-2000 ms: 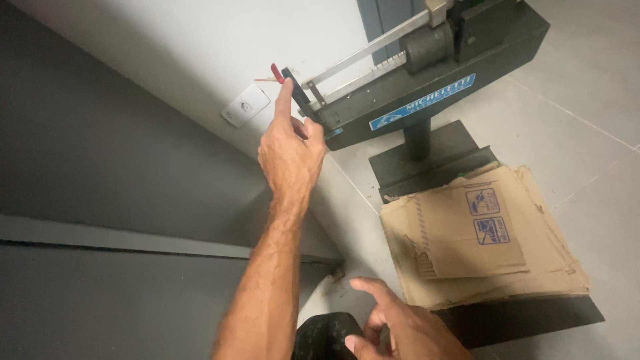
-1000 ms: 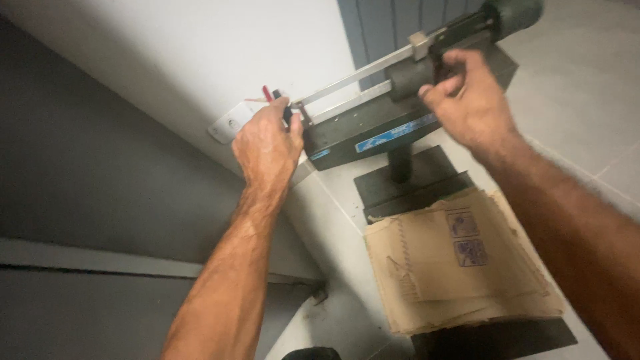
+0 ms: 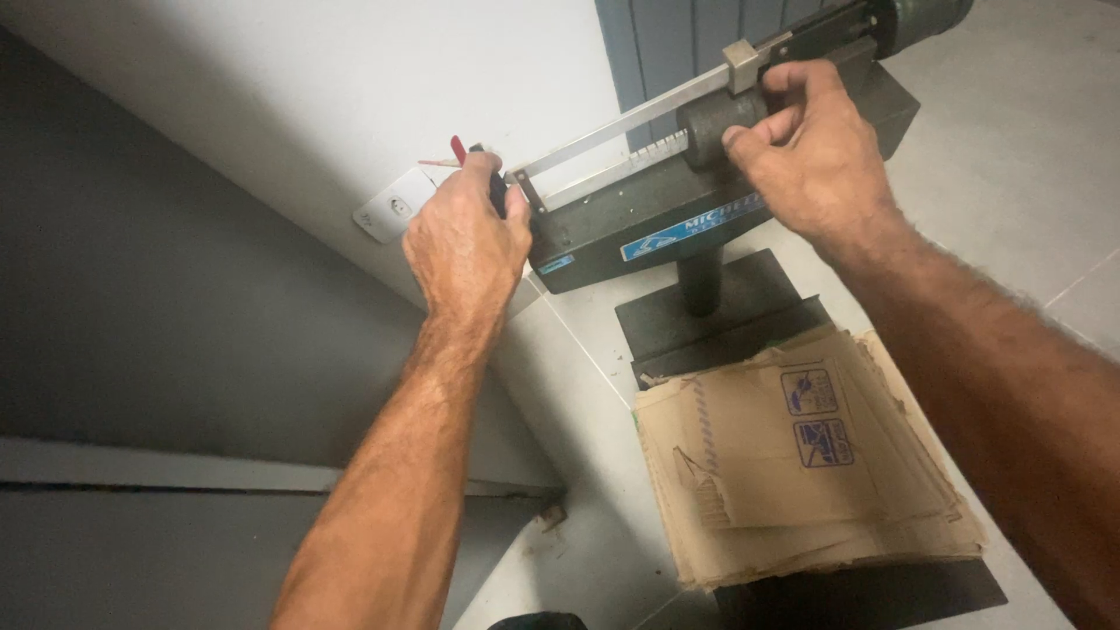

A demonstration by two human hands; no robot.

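Note:
A mechanical beam platform scale stands before me, its dark head (image 3: 647,219) carrying two metal beams. My left hand (image 3: 468,236) is at the left end of the beams, fingers around a black part beside a red lever (image 3: 458,149); its exact hold is partly hidden. Farther right, my right hand (image 3: 814,149) touches the right side of the dark cylindrical poise weight (image 3: 722,127) on the lower graduated beam, thumb and fingers apart. A small metal poise (image 3: 741,66) sits on the upper beam. Flattened cardboard (image 3: 761,490) covers the scale's platform (image 3: 866,595).
A grey panel (image 3: 192,262) fills the left side. A white wall socket (image 3: 395,206) is close behind my left hand. Blue-grey slats (image 3: 674,44) stand behind the beams. Tiled floor (image 3: 1006,210) surrounds the scale's column (image 3: 700,280).
My right hand has risen from low in front of the cardboard to the cylindrical poise weight. My left hand stays at the beam's left end, its index finger now bent instead of extended.

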